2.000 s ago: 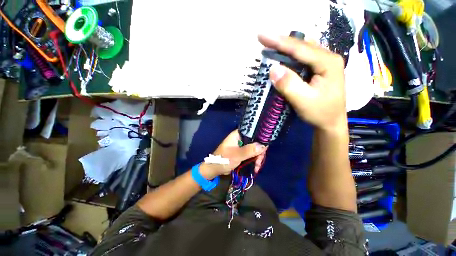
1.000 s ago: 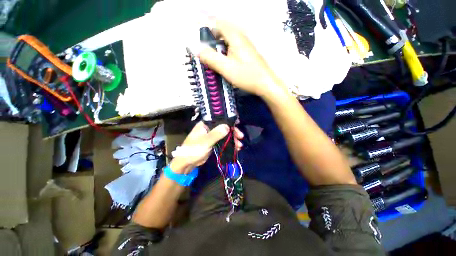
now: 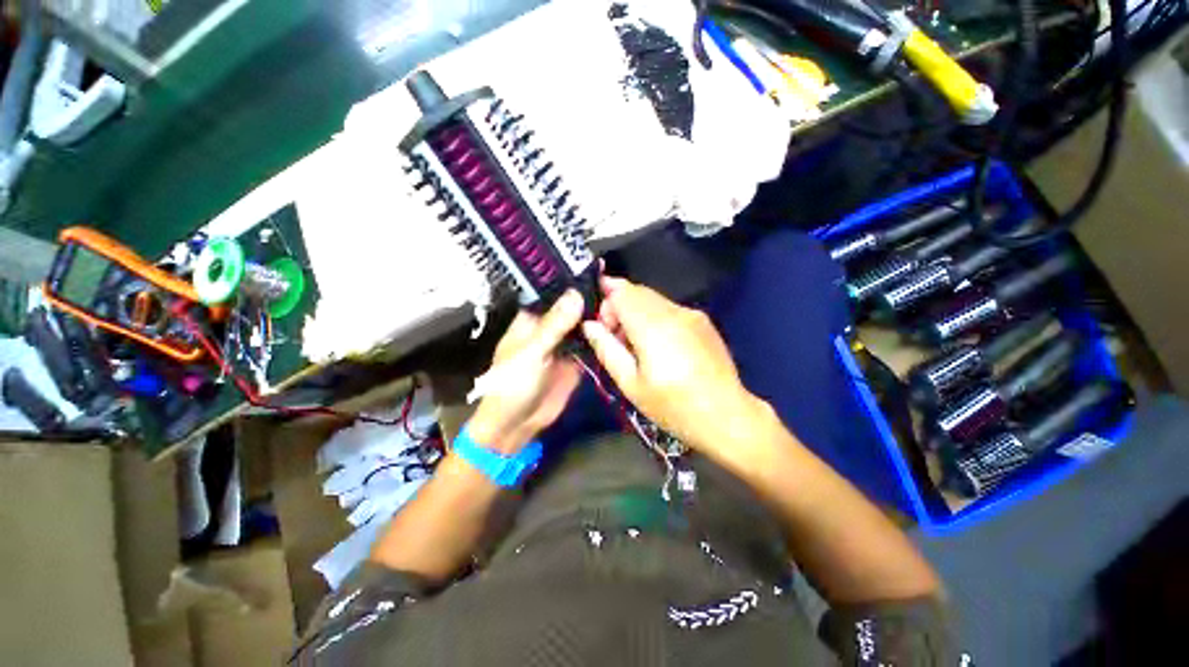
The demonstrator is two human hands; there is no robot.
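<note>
A hot-air brush head [image 3: 493,202], black and silver with magenta inside and black bristles, points up and left over the white cloth [image 3: 352,196]. My left hand [image 3: 528,371] grips its lower end. My right hand [image 3: 672,358] is at the same end, with fingers closed around the neck or wires; the exact grip is hidden. Thin red and white wires [image 3: 613,397] trail from the end towards my lap, with their lower part partly hidden by my right hand.
A heap of screws [image 3: 656,72] lies on the cloth. At left are a multimeter [image 3: 124,293] and solder wire reel [image 3: 219,271]. A blue crate [image 3: 913,489] of brush parts stands at right. A carton [image 3: 280,482] is below left. A yellow-ended black tool [image 3: 945,76] lies upper right.
My right hand has moved from the brush head's top end down to its lower end. The brush head now tilts left. The view has turned, and the bench appears slanted.
</note>
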